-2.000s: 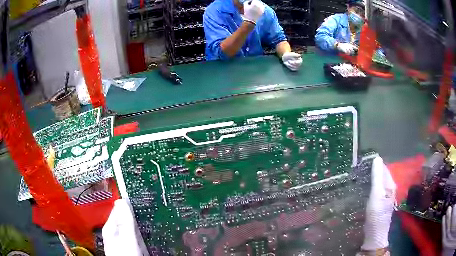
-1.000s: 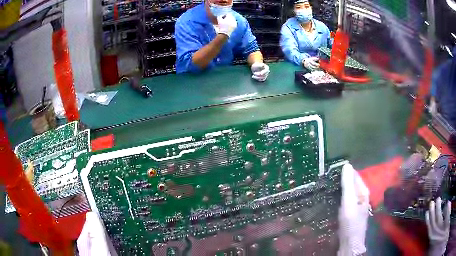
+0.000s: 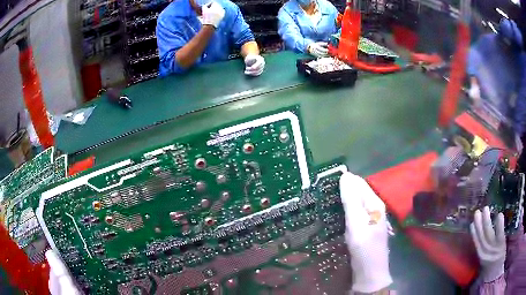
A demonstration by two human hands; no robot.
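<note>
A large green circuit board (image 3: 173,213), solder side showing, with a white outline and notched corner, is held tilted in front of me. Its lower edge is cut off by the frame. My left hand (image 3: 62,276), in a white glove, grips the board's left edge at the lower left and is partly cut off. My right hand (image 3: 368,233), in a white glove, grips the board's right edge, fingers partly behind it.
At the right, another person's gloved hand (image 3: 490,245) touches a board with tall parts (image 3: 447,196) beside a red pad (image 3: 406,184). More boards (image 3: 29,196) stand left. Two people in blue, a black parts tray (image 3: 327,72) and wrapped red posts (image 3: 349,31) are across the bench.
The view has turned right, so the bench and people shift left in it. The board stays in both my hands and tilts a little more, its right side higher. More of the right-hand board shows.
</note>
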